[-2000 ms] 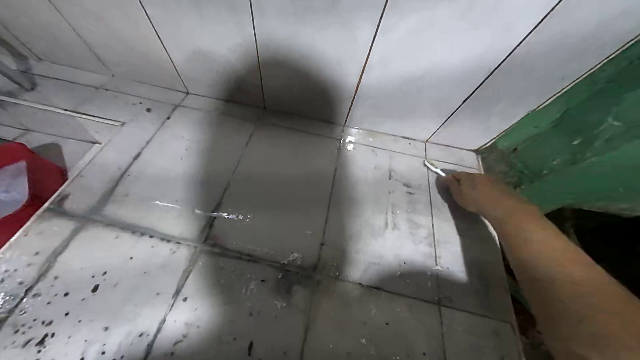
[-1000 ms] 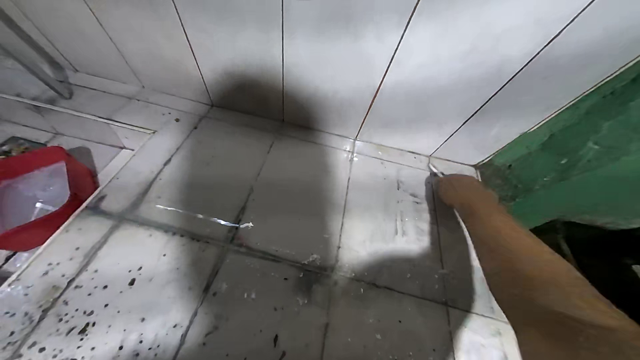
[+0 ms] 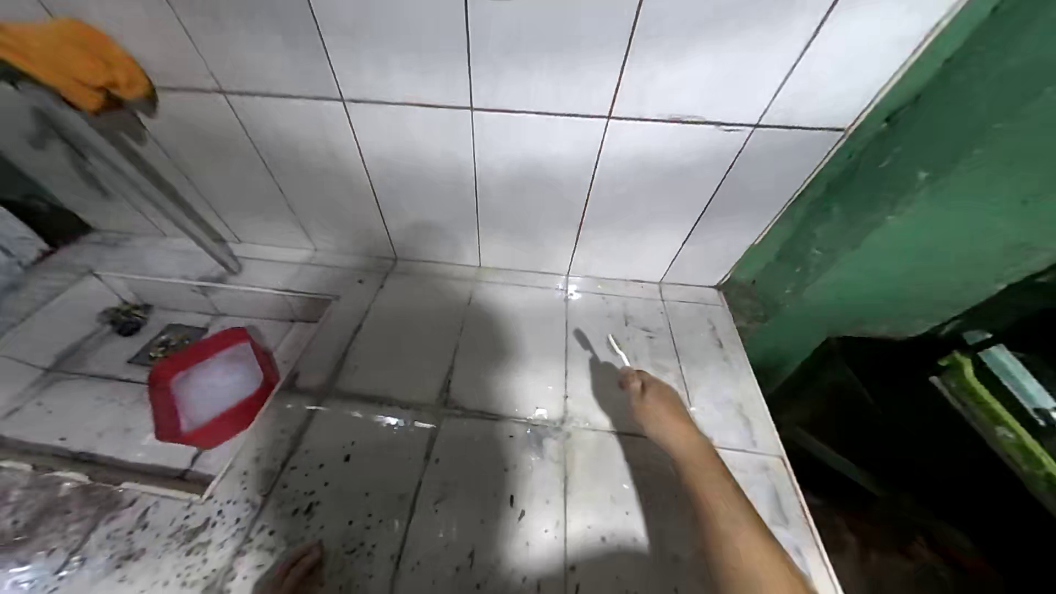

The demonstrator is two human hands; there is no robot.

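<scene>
My right hand (image 3: 656, 404) is closed around the handle of a small brush, likely a toothbrush (image 3: 617, 350). The brush's white head points up and left, just above a wet white floor tile (image 3: 528, 346), and its shadow falls beside it. At the bottom edge, what appears to be my left hand (image 3: 293, 569) rests on the speckled tiles, mostly cut off by the frame, and whether its fingers are apart does not show. Dark grout lines run between the tiles, with wet glints on several.
A red-rimmed container with whitish contents (image 3: 213, 388) sits in the sunken tiled basin, near a drain (image 3: 167, 343). An orange glove (image 3: 78, 64) is at a metal bar (image 3: 165, 186), upper left. White wall tiles (image 3: 536, 181) stand behind; a green wall (image 3: 932, 206) and dark gap lie right.
My right hand has moved with the brush away from the wall's corner, back over the tiles. The view has shifted to take in more wall and the basin.
</scene>
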